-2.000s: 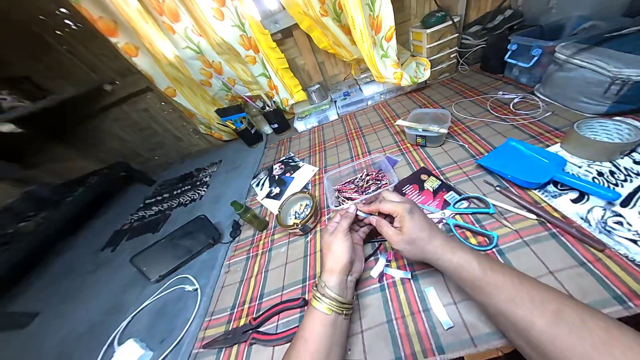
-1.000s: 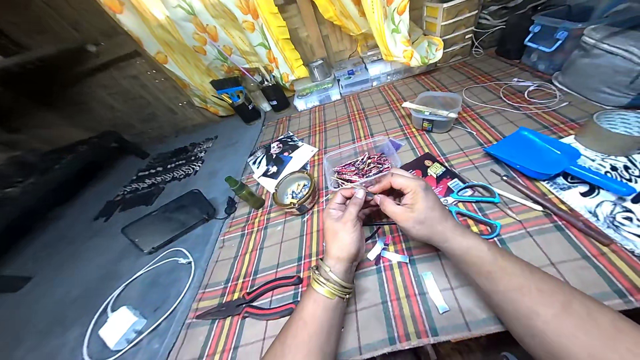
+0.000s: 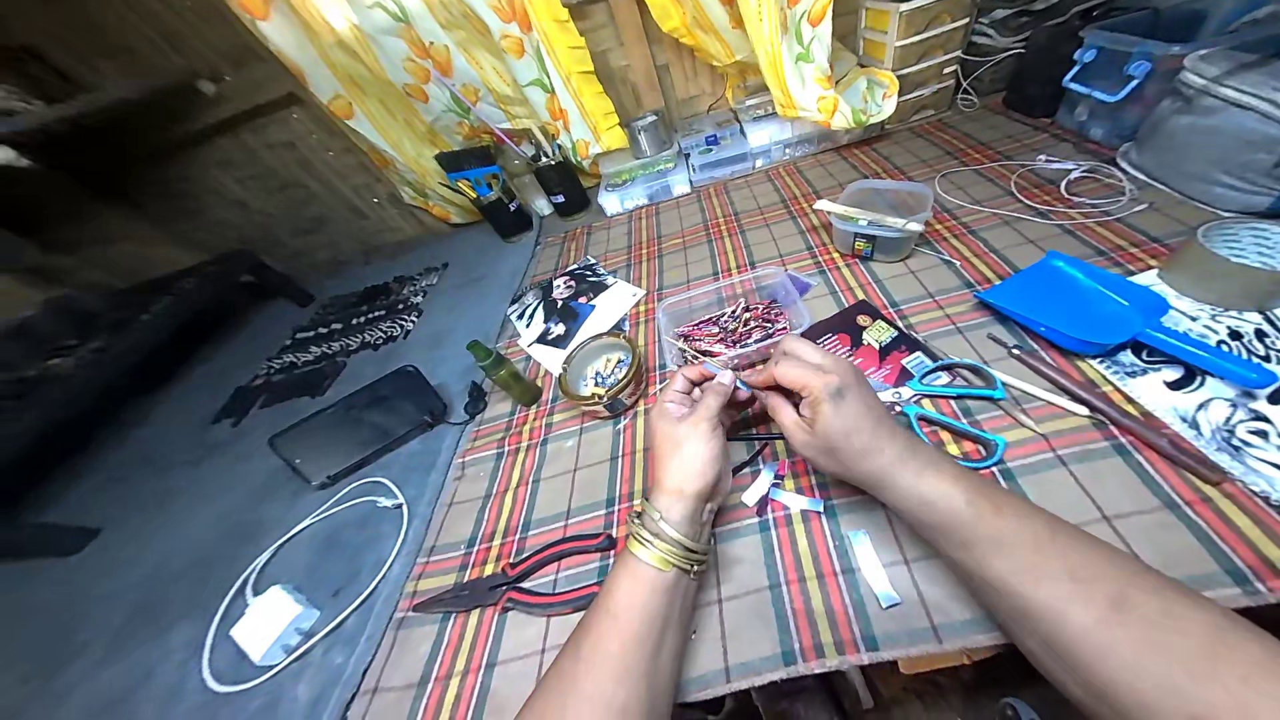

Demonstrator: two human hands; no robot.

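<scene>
My left hand and my right hand meet at the fingertips, pinching a thin stick and a small shiny strip that the fingers mostly hide. Just beyond them is a clear plastic container holding many small rolled red, black and white pieces. Cut shiny strips lie on the plaid cloth below my hands, with one more strip nearer the edge. Teal-handled scissors lie right of my right hand. Red and black long-nose pliers rest left of my left wrist.
A round tin with small pieces, a green bottle and a picture sheet stand or lie to the left. Rightward are a blue dustpan, a brown wooden stick and a roll of tape. A phone lies far left.
</scene>
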